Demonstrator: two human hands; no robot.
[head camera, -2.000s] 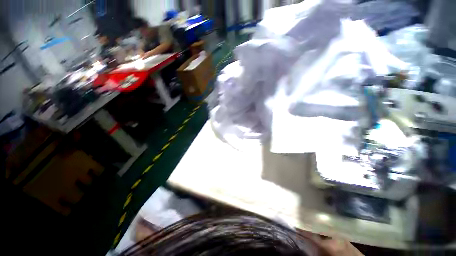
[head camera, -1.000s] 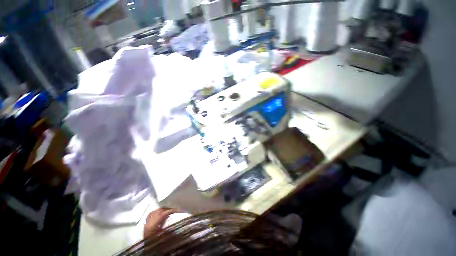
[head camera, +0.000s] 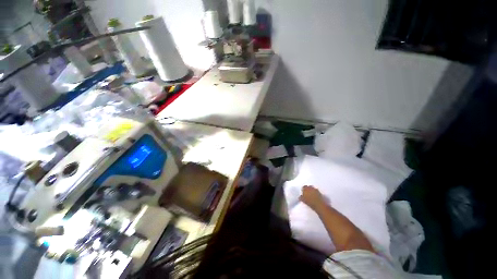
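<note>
My right hand (head camera: 312, 196) reaches down at the right and lies on the left part of the stacked white cut pieces (head camera: 349, 188). Its fingers are bent onto the top sheet; whether they pinch it is too small to tell. The overlock machine (head camera: 98, 169) stands at the left, with a blue front panel, lit display and yellow label. White fabric (head camera: 16, 141) lies behind it at the far left. My left hand is not in view; dark hair covers part of the bottom edge.
A brown open tray (head camera: 193, 189) sits right of the machine near the wooden table edge (head camera: 231, 188). White thread cones (head camera: 163, 50) stand behind. A second sewing machine (head camera: 237, 61) is on the neighbouring table (head camera: 218, 101). More white pieces lie low on the green floor.
The view has swung right, from the fabric pile and machine to the stacked pieces. My right hand has come into view on the stack. The hand at the bottom edge earlier no longer shows.
</note>
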